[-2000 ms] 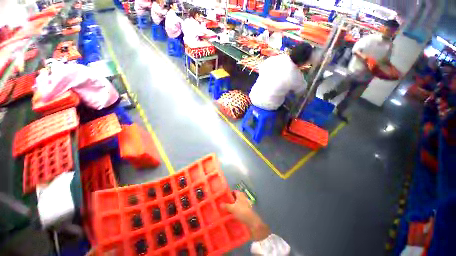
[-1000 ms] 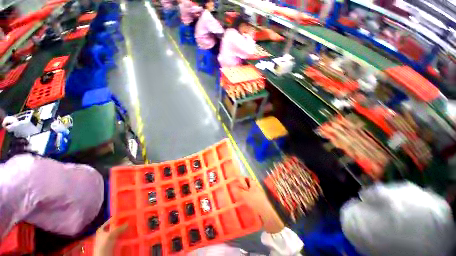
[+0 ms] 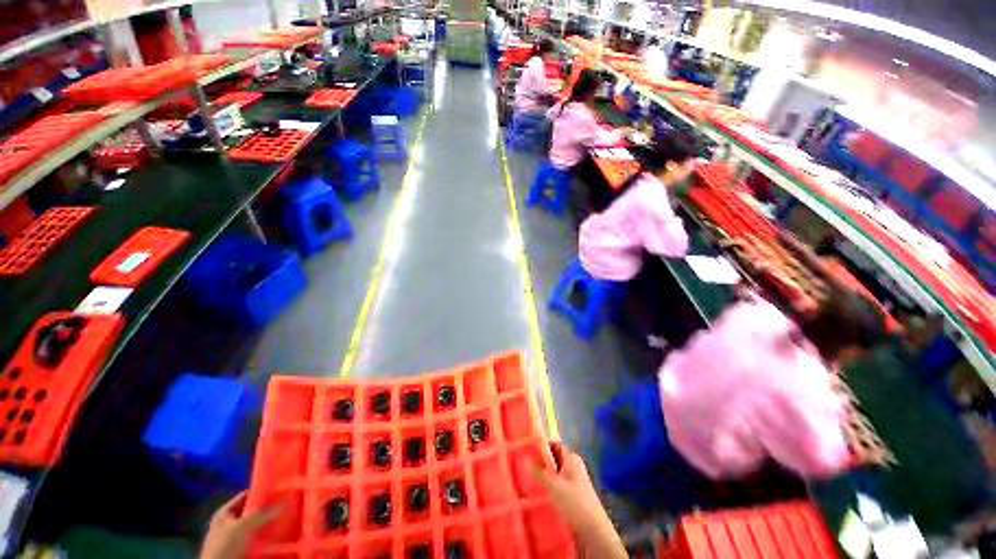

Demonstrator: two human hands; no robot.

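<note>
An orange-red compartment tray [image 3: 297, 445] is held in front of my body at the bottom centre, its near edge cut off by the picture. Small dark watch heads [image 3: 414, 449] lie in the middle compartments; the outer compartments at both sides hold none. My left hand [image 3: 235, 528] grips the tray's left side, partly cut off by the bottom edge. My right hand [image 3: 577, 497] grips its right side, with the fingers over the rim.
A grey aisle [image 3: 453, 218] with yellow lines runs ahead. At left are a dark green bench [image 3: 164, 191], red trays and blue stools [image 3: 316, 215]. At right several people in pink sit along a bench; the nearest person [image 3: 754, 388] is close, beside a red tray [image 3: 754, 535].
The view has moved along and now faces straight down the aisle. The tray stays held in both hands. Seated people in pink now show closer on the right.
</note>
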